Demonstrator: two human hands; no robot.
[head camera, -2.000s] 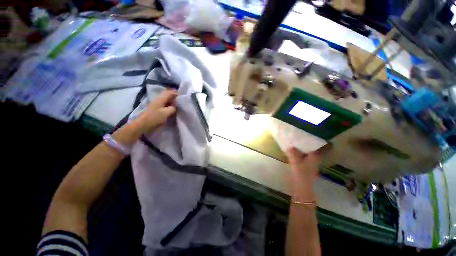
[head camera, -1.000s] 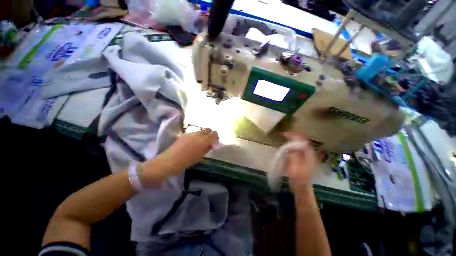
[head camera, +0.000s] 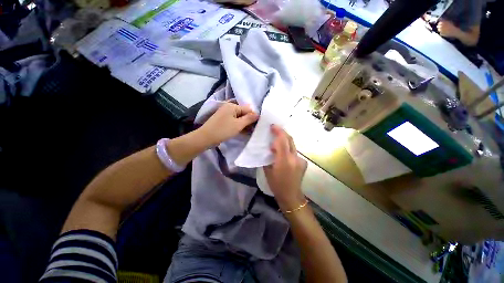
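Observation:
A light grey garment (head camera: 213, 193) with dark strips runs from the table down over the lap. My left hand (head camera: 229, 122) pinches its cloth at the table's front edge. My right hand (head camera: 286, 166) holds a white fabric piece (head camera: 257, 145) against the garment, close beside my left fingers. The sewing machine (head camera: 359, 94) stands to the right with its lamp lit; its needle area (head camera: 326, 117) has no cloth under it that I can see. A loose white sheet (head camera: 376, 157) lies beside the machine head.
Printed plastic bags (head camera: 132, 50) lie at the back left. A dark phone (head camera: 301, 38) and a small yellowish bottle (head camera: 341, 41) are behind the machine's needle end. Small tools (head camera: 442, 251) sit at the lower right table edge. Another person's arm (head camera: 458, 33) shows at the top right.
My right hand has moved left from beside the machine to meet my left hand, with a white piece in it. My left hand has moved off the table near the needle onto the garment. The view has shifted.

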